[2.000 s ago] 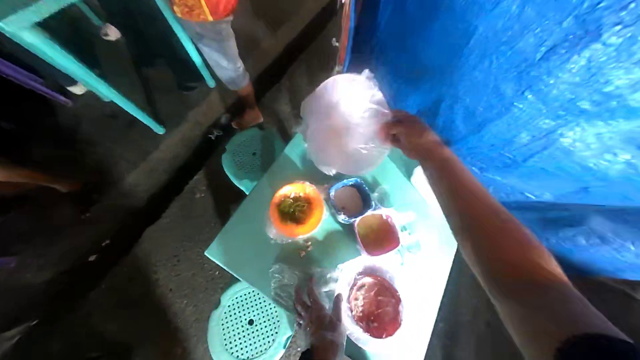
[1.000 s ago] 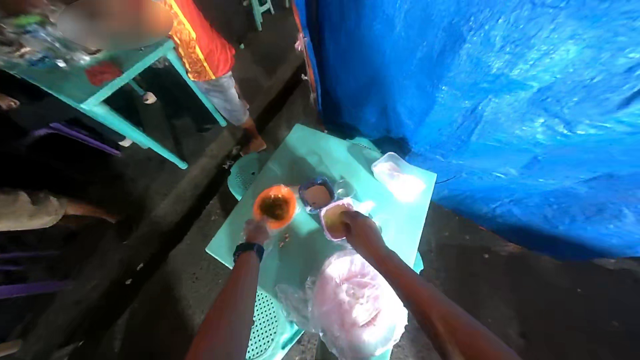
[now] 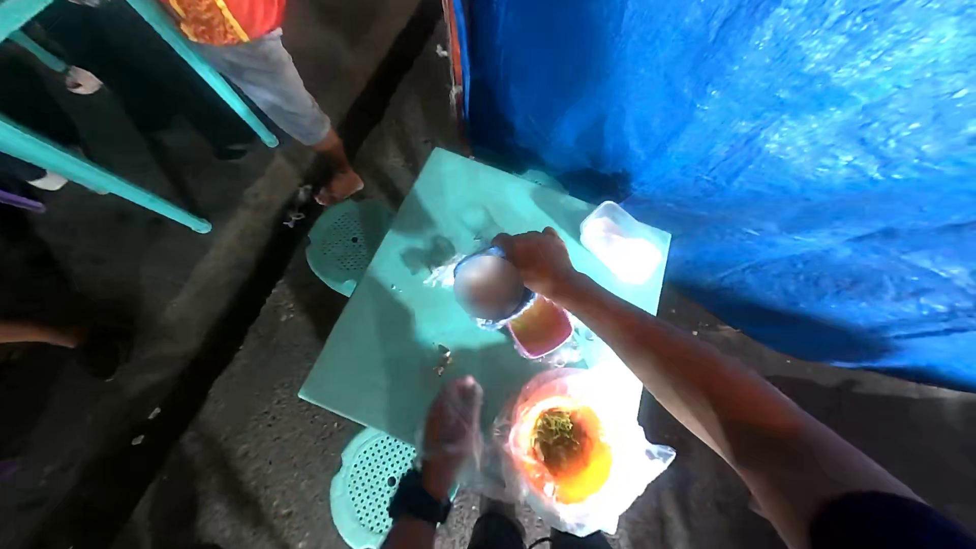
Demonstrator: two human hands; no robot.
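My right hand (image 3: 536,258) grips the rim of a blue container (image 3: 489,287) over the middle of the green table, its contents blurred. Just below it a pink square container (image 3: 540,328) holds something yellowish. My left hand (image 3: 453,427), a dark band on its wrist, is at the table's near edge, blurred behind clear plastic film; its fingers' hold is unclear. To its right an orange bowl (image 3: 585,476) with green shredded food stands inside or on a plastic bag (image 3: 610,505). A translucent container (image 3: 621,242) sits at the table's right corner.
The green plastic table (image 3: 358,366) has small scraps (image 3: 442,360) on it. Green stools stand at its left (image 3: 347,244) and near side (image 3: 374,484). A blue tarpaulin (image 3: 709,137) hangs at right. A person in grey shorts (image 3: 271,88) stands beyond, near another green table (image 3: 99,171).
The orange bowl, at the table's left side a second ago, is now at the near right, over the plastic bag. My right hand has gone from the pink container to the blue one.
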